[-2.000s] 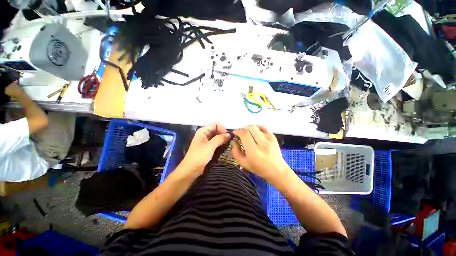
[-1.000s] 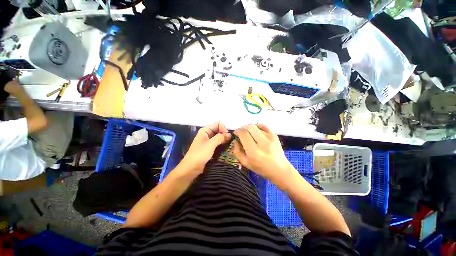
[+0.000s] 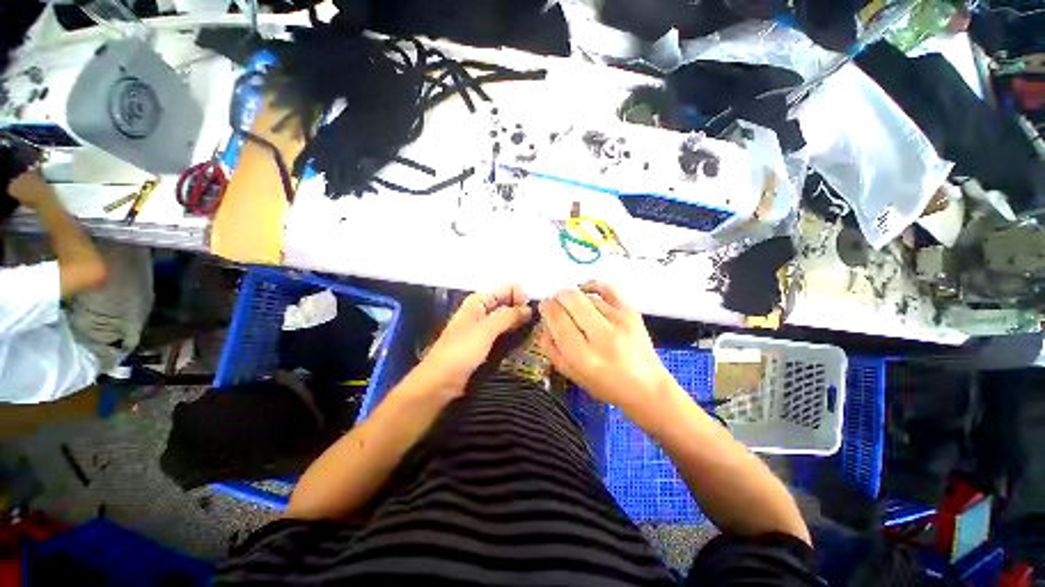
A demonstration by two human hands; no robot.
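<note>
My left hand and my right hand are close together above my lap, just in front of the table edge. Their fingertips pinch a small black fabric strip between them. Most of the strip is hidden by the fingers, and no rod or tool can be made out. A tangled heap of black tubes lies on the table at the left, partly over a tan cardboard piece. Yellow and teal handled snips lie on the table beyond my right hand.
A sewing machine stands ahead, another at left. Red scissors lie by the cardboard. Blue crates and a white basket are below the table edge. Clear plastic lies at right. A person's arm is at far left.
Both hands keep nearly the same place and grip. The right hand's fingers have shifted slightly at the strip. The view has tilted a little.
</note>
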